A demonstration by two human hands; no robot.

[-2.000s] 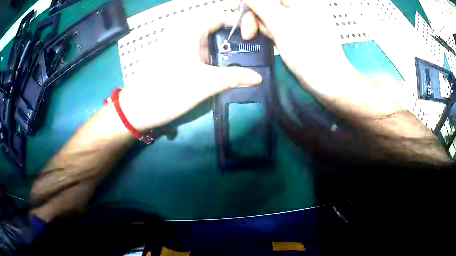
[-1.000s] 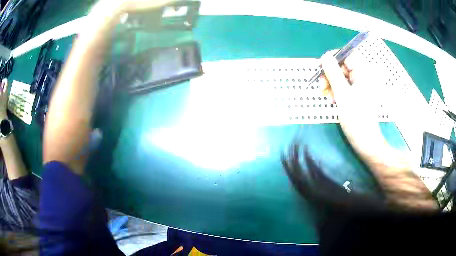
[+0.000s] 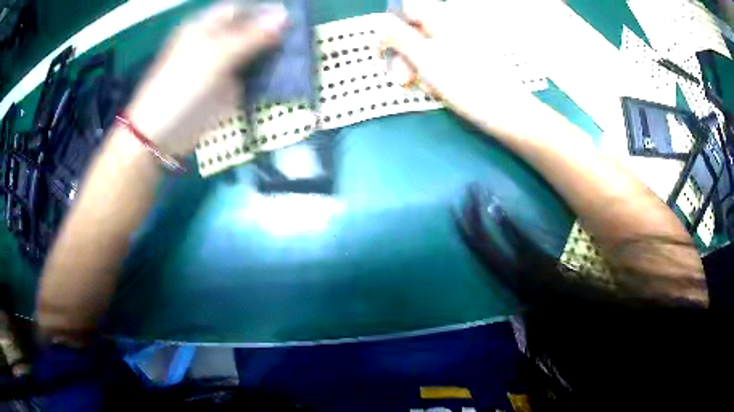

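My left hand (image 3: 201,72) holds a black phone housing (image 3: 282,72) upright over the dotted sheet; hand and housing are blurred. The housing's window end reaches past the sheet's near edge over the green mat. My right hand (image 3: 406,60) is over the cream dotted sheet (image 3: 354,72), right of the housing. Its fingers are curled around the slim tweezers (image 3: 394,6), of which only a small part shows at the top edge. The tweezer tips cannot be made out.
Black housings (image 3: 52,153) lie piled at the left. At the right, a black frame with a silvery inside (image 3: 658,129) lies over dotted sheets (image 3: 644,68), with more black frames beside it. A small dotted piece (image 3: 586,253) shows by my right forearm. The green mat (image 3: 322,273) has a curved near edge.
My left hand has come back from the far left with a housing in it. My right hand has moved left and up over the sheet. The housing worked on two seconds ago is no longer in front.
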